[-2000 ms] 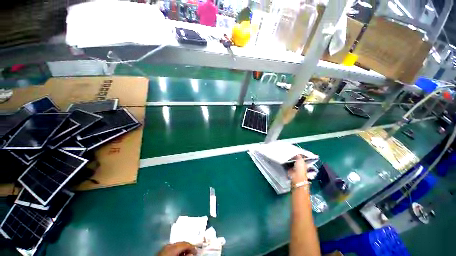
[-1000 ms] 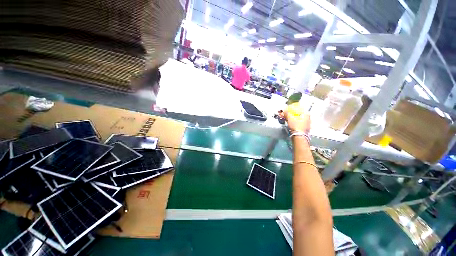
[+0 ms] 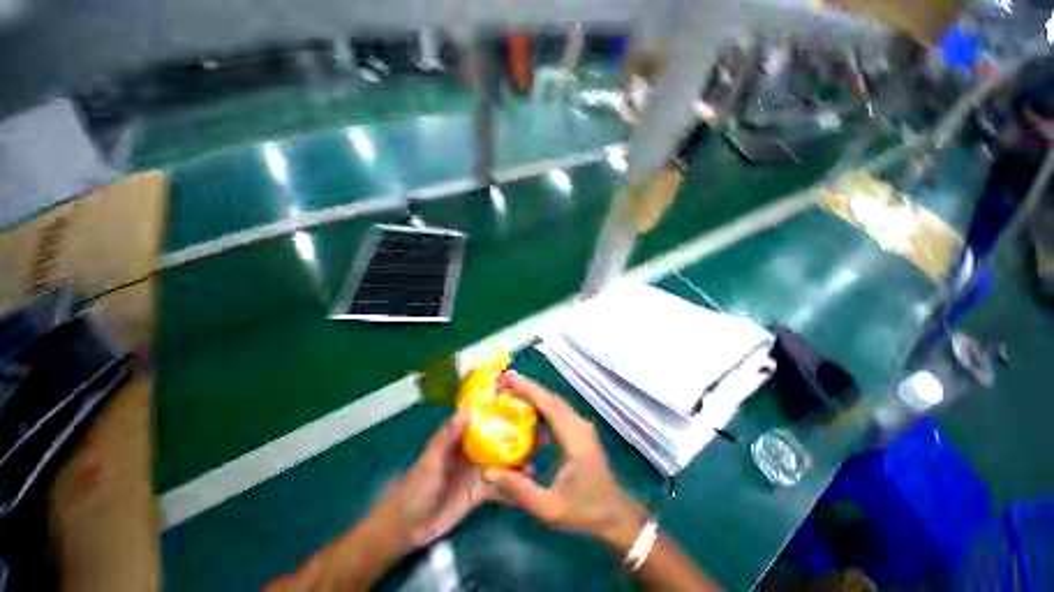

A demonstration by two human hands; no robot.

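An orange (image 3: pixel 500 430) is held between both hands above the green bench, with a strip of peel (image 3: pixel 483 376) standing up from its top and a blurred dark green leaf at its upper left. My left hand (image 3: pixel 437 480) cups it from the left and below. My right hand (image 3: pixel 566 463) holds it from the right, with the thumb low and the fingers near the top.
White sleeves (image 3: pixel 659 359) are stacked right of the hands, beside a dark item and a clear round item (image 3: pixel 780 457). A solar panel (image 3: pixel 407 274) lies on the strip. More panels (image 3: pixel 52 399) lie on cardboard (image 3: pixel 110 463) at left. Blue crates (image 3: pixel 902 497) stand lower right.
My right hand has come down from the shelf with the orange, and my left hand has come into view around it. The view has tilted down, and a peel strip now shows raised.
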